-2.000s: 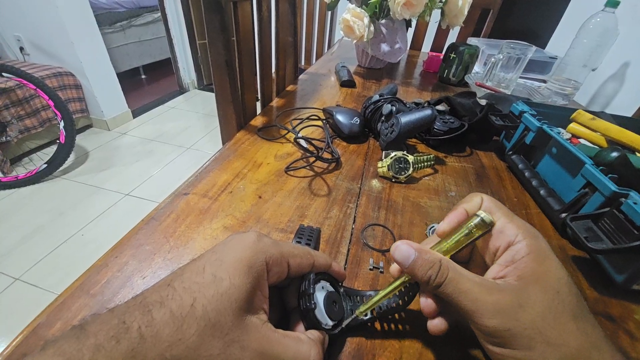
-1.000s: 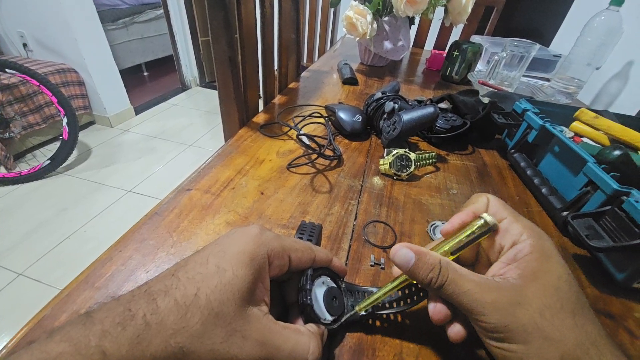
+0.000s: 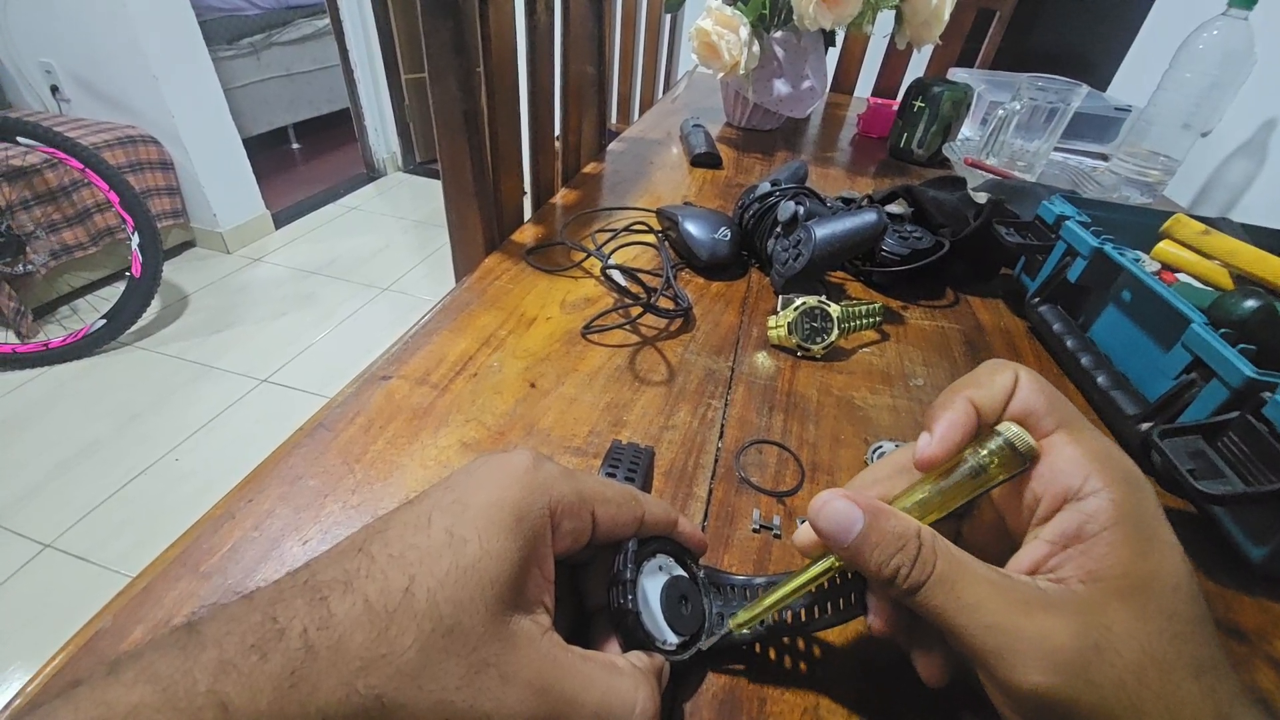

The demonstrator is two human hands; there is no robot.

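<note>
My left hand (image 3: pixel 500 590) grips the case of a black wristwatch (image 3: pixel 660 600), whose open back shows a white inner part with a black disc. Its perforated black strap (image 3: pixel 790 600) extends to the right, and another strap piece (image 3: pixel 628 464) shows above my left fingers. In my right hand (image 3: pixel 1010 540) is a small screwdriver with a translucent yellow handle (image 3: pixel 960 475); its tip is at the edge of the case beside the strap. Just beyond lie a thin black ring gasket (image 3: pixel 769 467), small metal pieces (image 3: pixel 767 523) and a round metal part (image 3: pixel 882 451), partly hidden by my right hand.
A gold wristwatch (image 3: pixel 815 325) lies farther back, before a corded black mouse (image 3: pixel 703 237) and a black game controller (image 3: pixel 825 243). At right stands a teal toolbox (image 3: pixel 1150 320). Behind are a flower vase (image 3: pixel 775 85), a glass mug (image 3: pixel 1030 125) and a plastic bottle (image 3: pixel 1190 100).
</note>
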